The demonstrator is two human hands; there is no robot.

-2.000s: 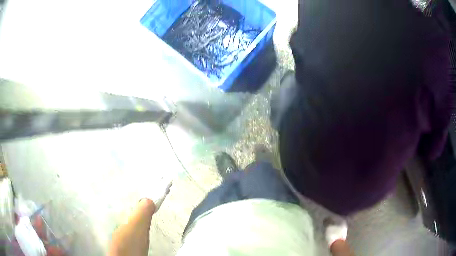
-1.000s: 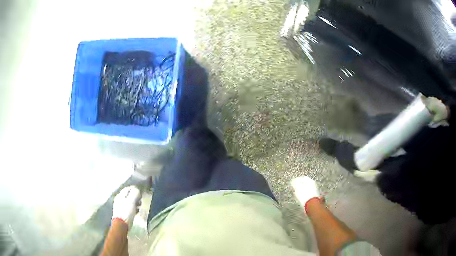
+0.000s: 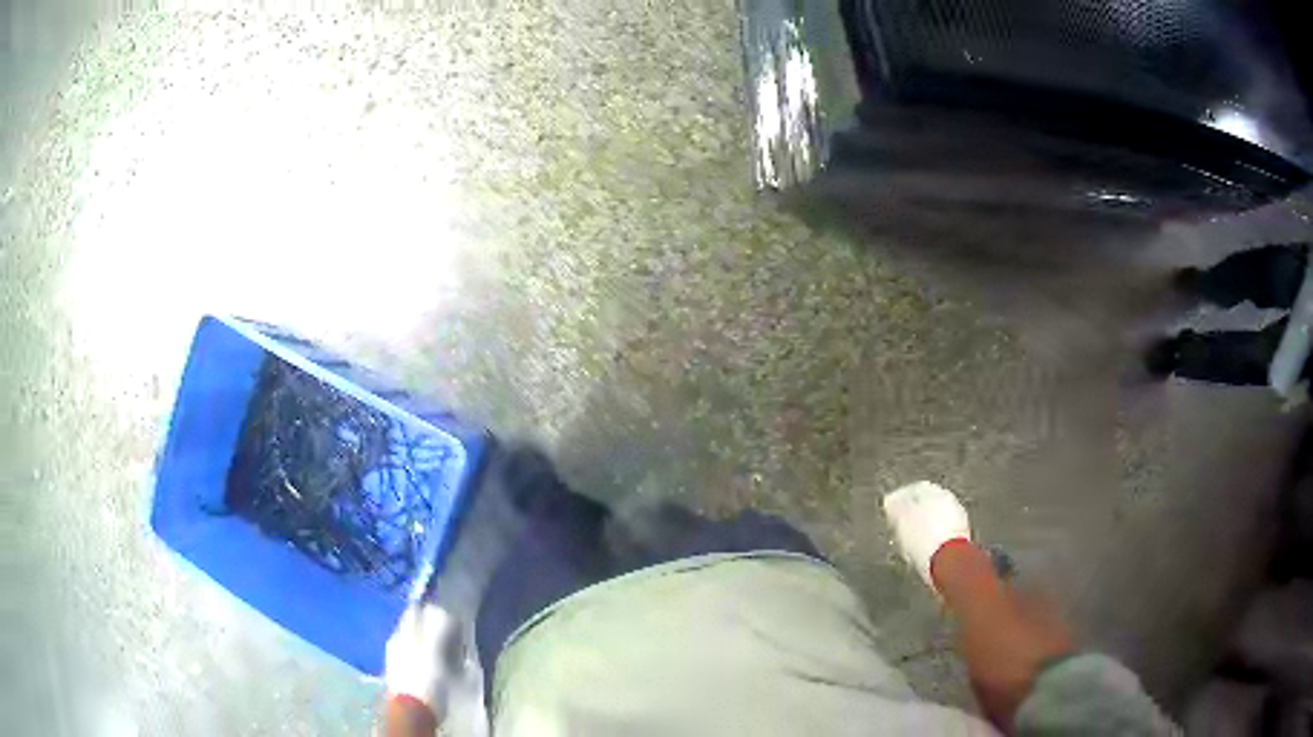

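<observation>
The blue plastic bin [image 3: 310, 612] stands on the floor at the lower left. Thin dark tangled metal pieces [image 3: 324, 468] lie inside it. My left hand [image 3: 423, 657], in a white glove, is at the bin's near right corner. It is blurred, and I cannot tell if it grips the rim. My right hand [image 3: 929, 530], in a white glove with a red cuff edge, hangs over the floor away from the bin. Its fingers look together and nothing shows in it.
A black perforated panel stack [image 3: 1066, 58] is at the top right, with shiny clear film [image 3: 785, 101] at its left end. Another person's dark shoes or lower legs [image 3: 1238, 317] are at the right edge, beside a cut-off white object [image 3: 1296, 324]. Speckled floor [image 3: 648, 259] lies between bin and stack.
The bin now appears lower and turned in view, closer to my left hand. The panel stack shows more at top right. The other person and the white roll have shifted to the right edge.
</observation>
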